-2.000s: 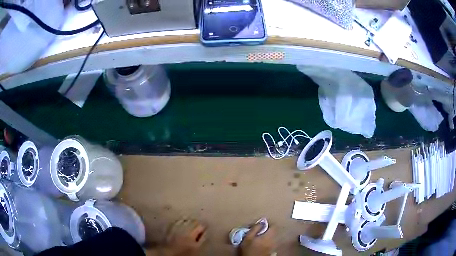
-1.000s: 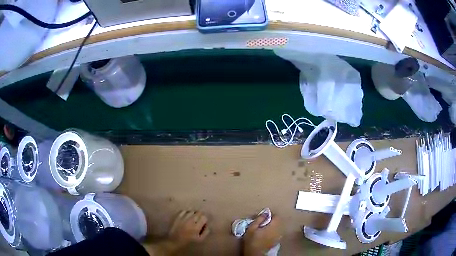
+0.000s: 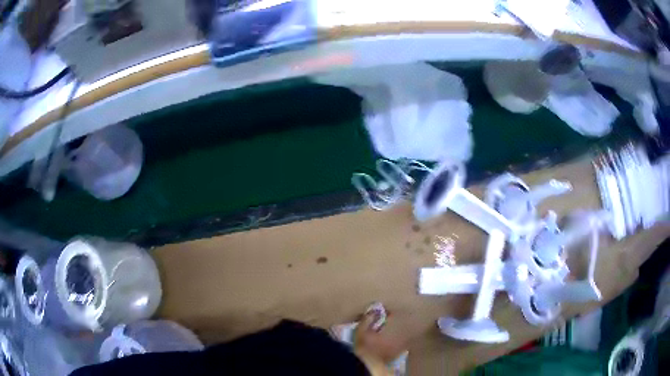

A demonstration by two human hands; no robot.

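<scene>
My right hand (image 3: 372, 341) is at the bottom centre, blurred, its fingers closed on a crumpled white cloth (image 3: 343, 332). White bits of it show on both sides of the fingers. A dark sleeve reaches from the lower left up to this hand. I cannot make out my left hand as a separate shape. White ringed stems (image 3: 488, 283) lie in a heap on the brown board to the right of my hand. One has its dark-centred ring (image 3: 439, 189) raised at the back.
Clear ringed units (image 3: 136, 283) stand at left. White cable (image 3: 382, 185), a pale pile (image 3: 445, 251) and loose stems (image 3: 633, 189) lie on or near the board. A plastic bag (image 3: 422, 117) and clear units (image 3: 110, 161) are on the green surface. A green crate (image 3: 580, 361) is at lower right.
The view has swung right and tilted, so the scene has shifted left and the crate shows more. The left sleeve now reaches across to my right hand, and my left hand has gone from sight.
</scene>
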